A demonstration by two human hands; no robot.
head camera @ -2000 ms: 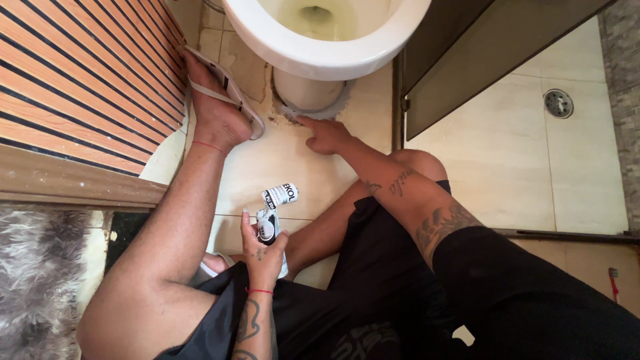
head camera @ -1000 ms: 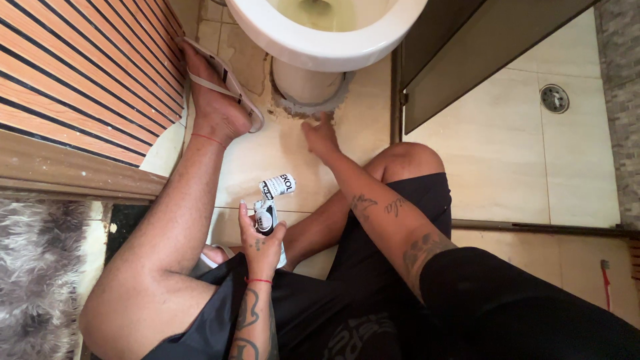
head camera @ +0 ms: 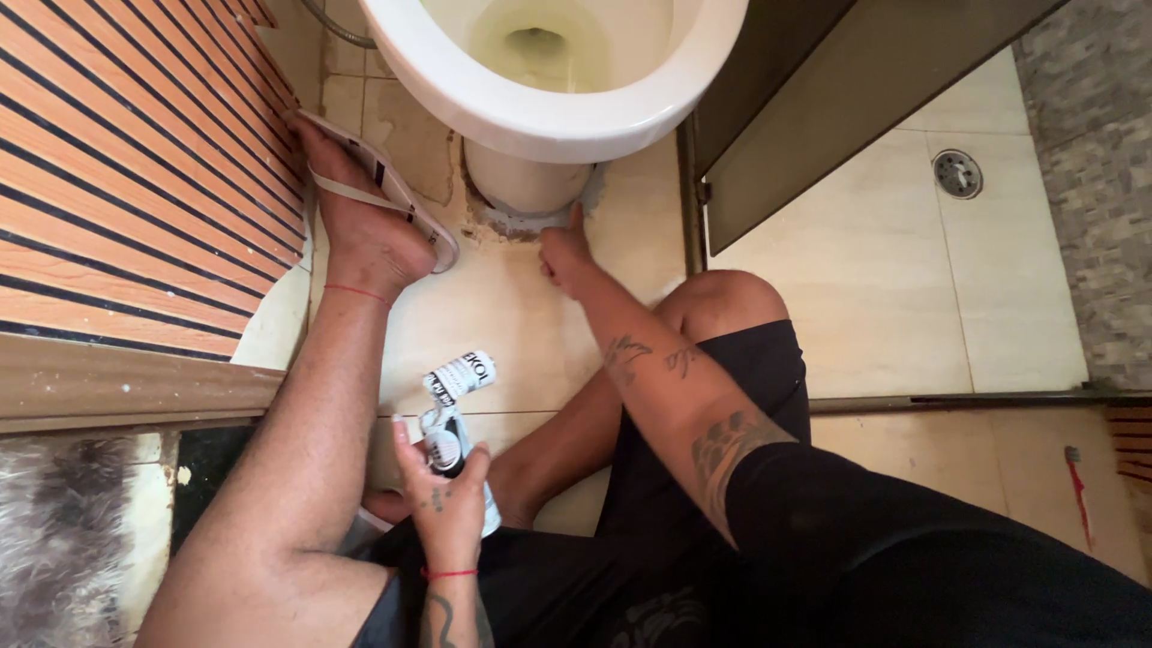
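In front of me stands a white toilet bowl (head camera: 558, 117) on a pedestal (head camera: 529, 184), with rough grey and brown residue (head camera: 513, 225) around its foot. My right hand (head camera: 567, 256) touches the front right of that foot with an extended finger; nothing shows in its grasp. Near my lap, my left hand (head camera: 441, 486) grips a small dark cylindrical object with a light, lined round end (head camera: 443, 450). A crumpled white wrapper with black print (head camera: 461, 376) extends beyond the fingers onto the cream tiles. Part of the held object is hidden by the hand.
My bent legs flank the floor in front of the bowl. Wooden slats (head camera: 135, 153) rise on the left above a grey shaggy rug (head camera: 63, 540). A dark glass shower panel (head camera: 846, 108), a round floor drain (head camera: 957, 174) and a red toothbrush (head camera: 1077, 490) are on the right.
My right hand has moved along the pedestal foot from its front toward its right side. My left hand keeps its hold on the small object.
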